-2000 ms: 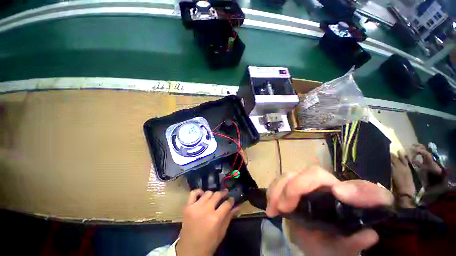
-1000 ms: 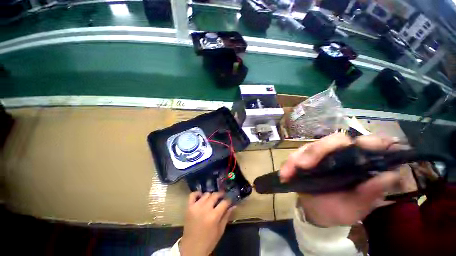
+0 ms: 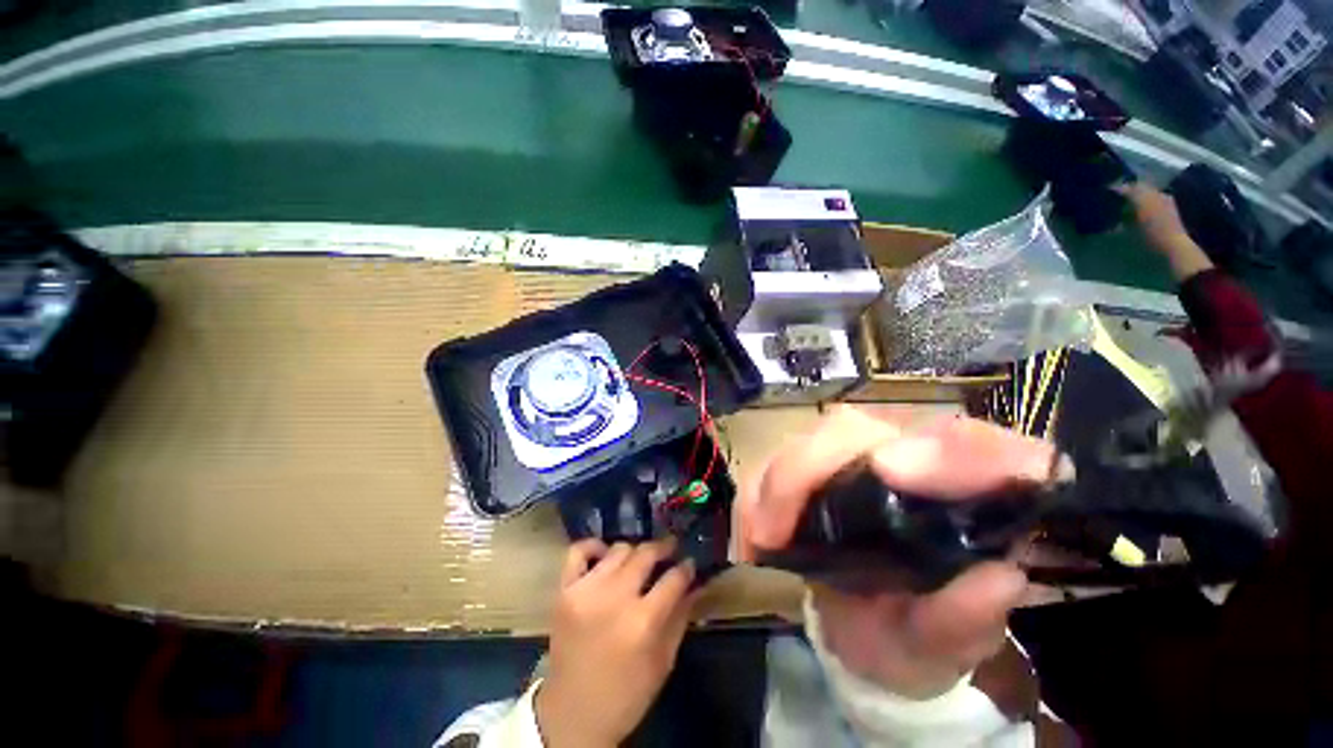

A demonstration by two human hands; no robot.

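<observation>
The front panel (image 3: 475, 402) lies open on the cardboard with the round speaker driver (image 3: 564, 398) facing up. Red speaker wires (image 3: 705, 402) loop to the rear shell (image 3: 712, 538) below it, where a small green part (image 3: 697, 493) shows. My left hand (image 3: 621, 592) rests with its fingertips on the rear shell's near edge and the dark part inside. My right hand (image 3: 906, 541) is closed around the black electric screwdriver (image 3: 936, 529) just right of the shell. The driver's tip is hidden by my fingers.
The screw feeder (image 3: 801, 285), a screw bag (image 3: 987, 300) in a cardboard tray (image 3: 936, 389) and foam pads (image 3: 1104, 395) stand right. The belt (image 3: 366, 139) carries housings (image 3: 716, 102) behind. Another housing (image 3: 66, 344) is at far left. A person's arm (image 3: 1228, 314) reaches to the belt at right.
My right hand with the screwdriver has moved left, closer to the shell. A housing has appeared at far left, and another person's arm now reaches over the belt at right.
</observation>
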